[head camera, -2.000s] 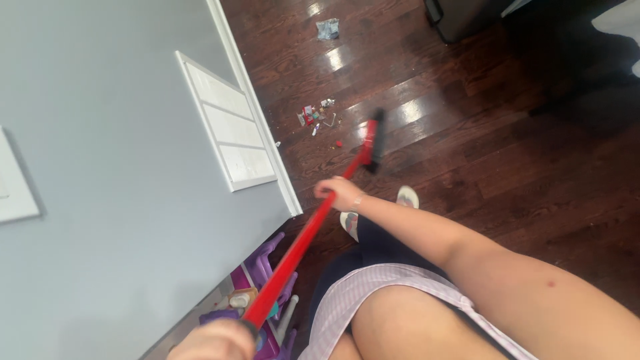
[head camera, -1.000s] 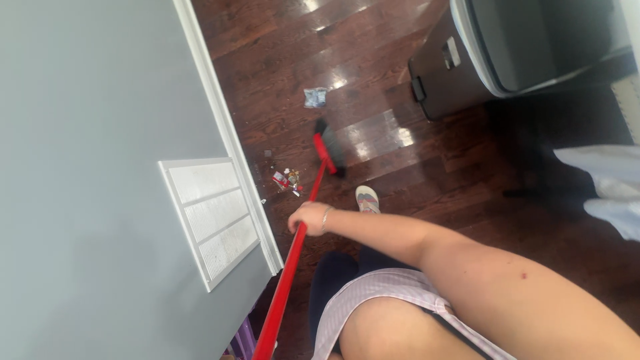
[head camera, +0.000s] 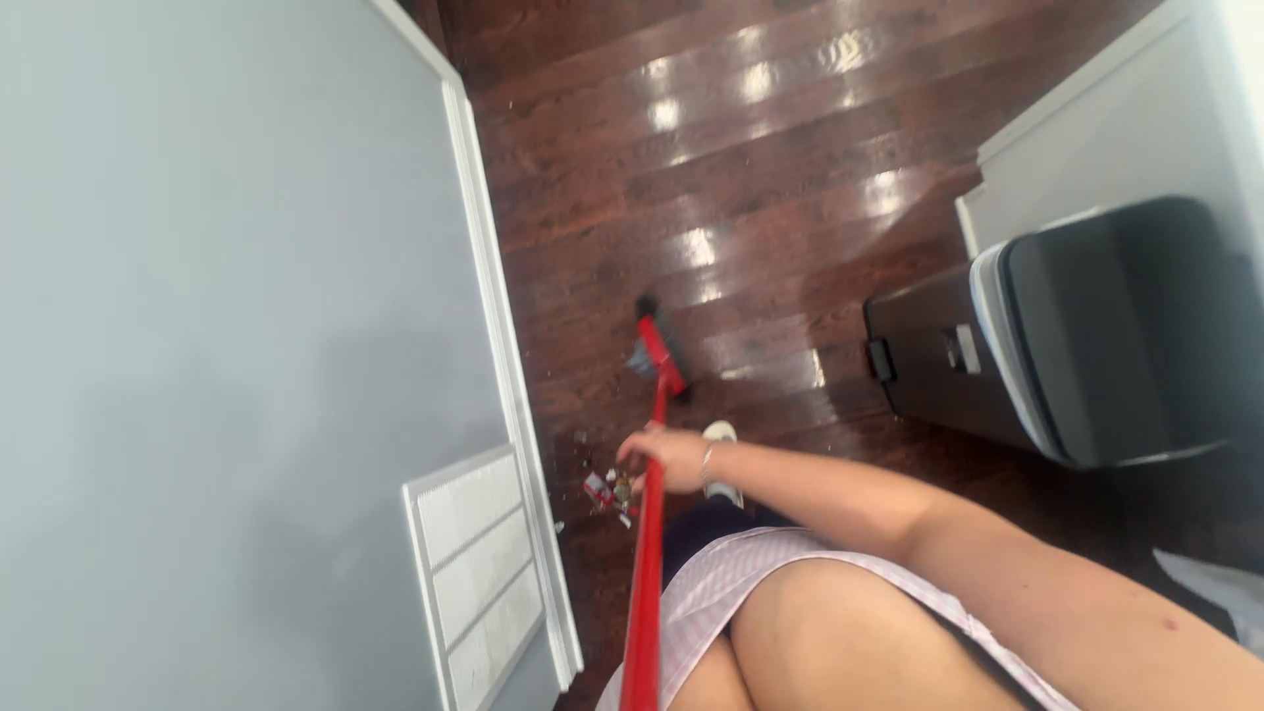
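A red broom (head camera: 644, 583) runs up from the bottom edge, its handle crossing my right hand (head camera: 671, 459), which grips it with the fingers somewhat loose. Its red head with dark bristles (head camera: 662, 355) is on the dark wood floor, blurred. A pale blue-grey crumpled wrapper (head camera: 639, 363) lies against the left side of the head, partly hidden. Just left of my right hand is a small pile of litter (head camera: 612, 492) with red, white and yellowish bits. My left hand is outside the view.
On the left stands a grey wall with white baseboard (head camera: 489, 267) and a white vent grille (head camera: 484, 578). A dark trash bin (head camera: 933, 355) with a black lid is at the right, near a light wall section (head camera: 1096, 148). My shoe (head camera: 721, 433) shows beyond my right hand.
The broom head has moved from near the litter pile to beside the blue-grey wrapper. My left hand, seen on the handle's top end two seconds ago, has left view. The view has shifted strongly.
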